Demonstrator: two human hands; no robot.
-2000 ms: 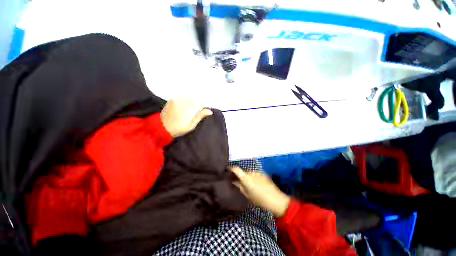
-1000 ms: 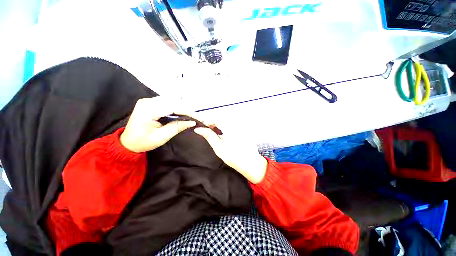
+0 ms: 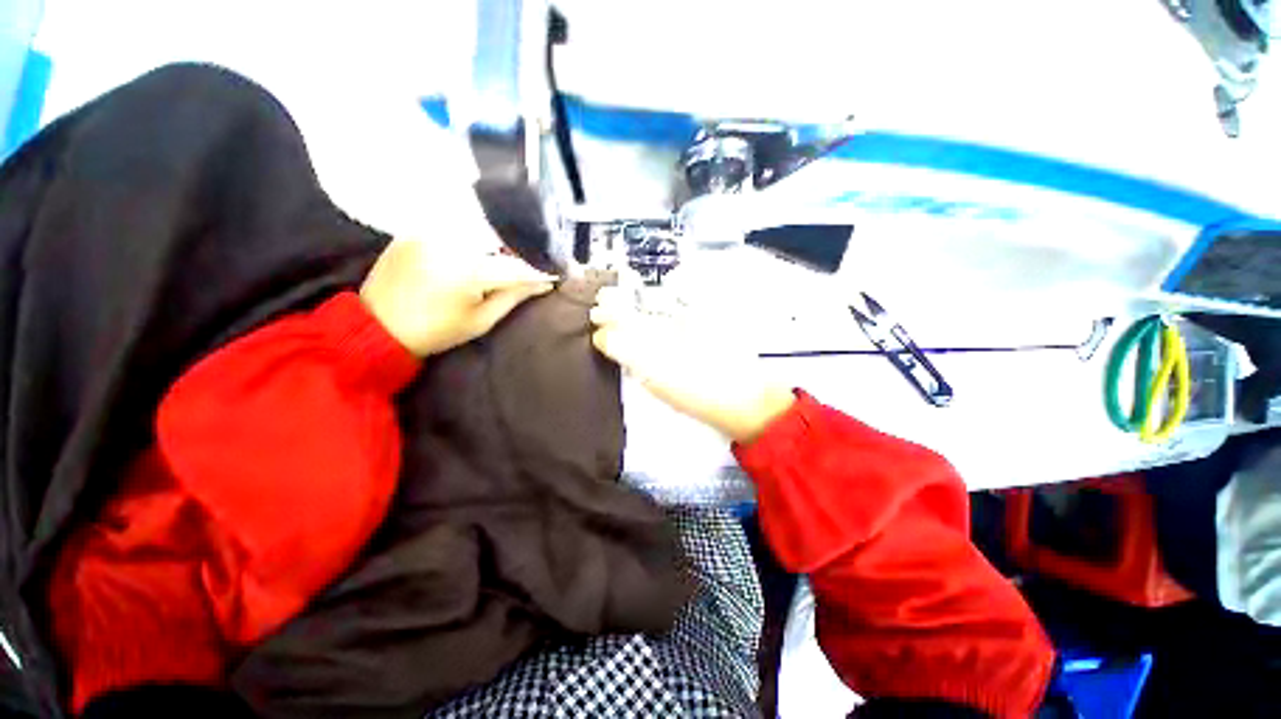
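Note:
The dark brown garment (image 3: 520,421) spreads over the left of the table and the lap. Its top edge lies at the presser foot and needle area (image 3: 583,253) of the white sewing machine (image 3: 969,267). My left hand (image 3: 443,298) holds the garment's edge just left of the needle area, thumb and fingers together. My right hand (image 3: 688,365) holds the edge at its right corner, close below the presser foot. The exact stitching point is blurred and partly hidden by the fingers.
Black thread snips (image 3: 902,348) lie open on the table. A dark phone (image 3: 801,246) shows partly behind the machine head. Scissors with green and yellow handles (image 3: 1148,379) are at the table's right edge. A red stool or basket (image 3: 1096,548) and a blue bin (image 3: 1103,685) are below right.
Both hands have moved up and carried the garment's edge from the table front to the needle area. The head view has shifted, and the machine hides more of the phone.

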